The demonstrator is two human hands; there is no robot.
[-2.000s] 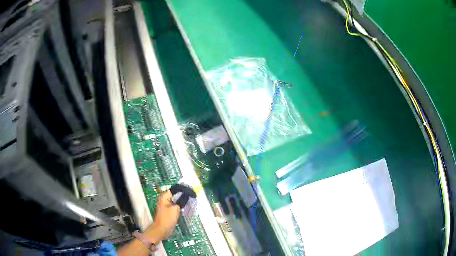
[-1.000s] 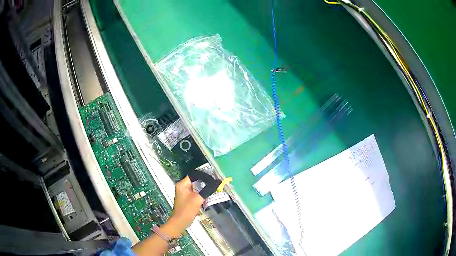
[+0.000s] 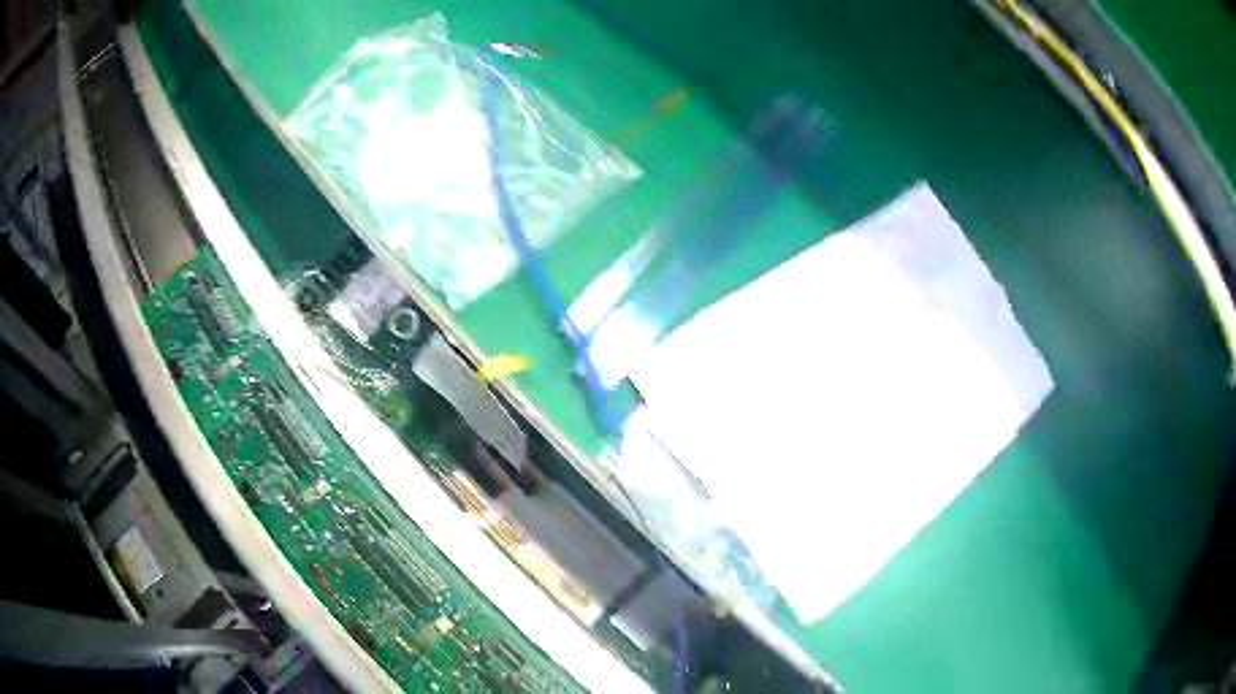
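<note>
Neither of my hands is in view. A long dark-green printed circuit board [image 3: 292,454] crowded with parts lies between pale conveyor rails [image 3: 359,434] at the lower left. Behind the right rail, a plain pale-grey sheet [image 3: 470,407] lies in the shelf strip, beside a smaller pale label [image 3: 369,296] and a small ring [image 3: 404,323]. A yellow piece [image 3: 503,368] sits on the shelf edge. The picture is blurred, so small parts cannot be told apart.
A crumpled clear plastic bag [image 3: 454,170] and a large blank white paper [image 3: 840,407] lie on the upper green shelf [image 3: 976,597]. A thin blue cord [image 3: 522,251] crosses the bag. Yellow wiring [image 3: 1084,82] follows the curved edge. Grey metal parts [image 3: 136,556] stand at the lower left.
The hand with black finger coverings, last seen near the shelf edge and yellow piece, has left the picture. The view has shifted, so the board, bag and paper appear further left and higher.
</note>
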